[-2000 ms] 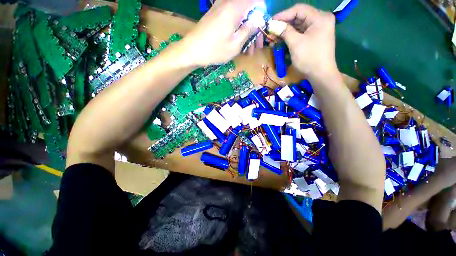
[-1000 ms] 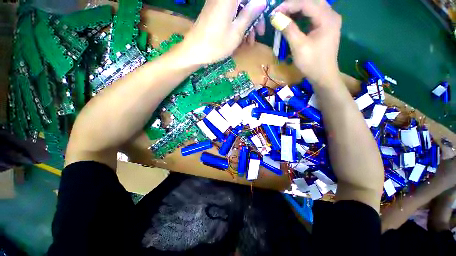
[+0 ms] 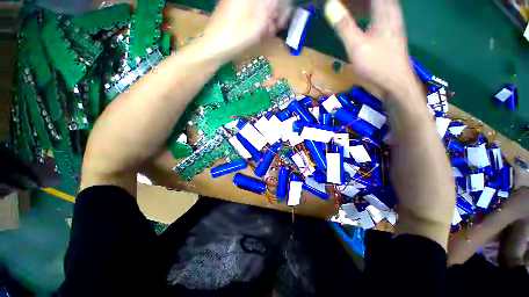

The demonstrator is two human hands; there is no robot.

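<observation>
My left hand (image 3: pixel 249 23) is at the top edge, blurred and partly cut off, beside a blue battery cell with a white pad (image 3: pixel 298 30) that hangs at the bench's far edge. Whether my fingers hold it cannot be told. My right hand (image 3: pixel 377 49) is at the top edge with thumb and fingers spread, its fingertips cut off; a cream finger cot (image 3: pixel 335 11) is on its thumb. No part shows in it. Blue cells with white pads and thin wires (image 3: pixel 316 134) lie heaped below my hands. Green board panels (image 3: pixel 238 110) lie left of that heap.
More board panels (image 3: pixel 52 75) are piled at the far left. Another heap of cells (image 3: pixel 477 165) lies at right, near another person's arm (image 3: pixel 493 229). A padded cell (image 3: pixel 506 96) lies on the green conveyor belt (image 3: pixel 464 52). Cardboard (image 3: pixel 165 202) shows below the bench edge.
My hands have moved apart; my right hand has opened and shifted right. The padded cell now shows beside my left hand. The single cell on the belt has shifted slightly left and up.
</observation>
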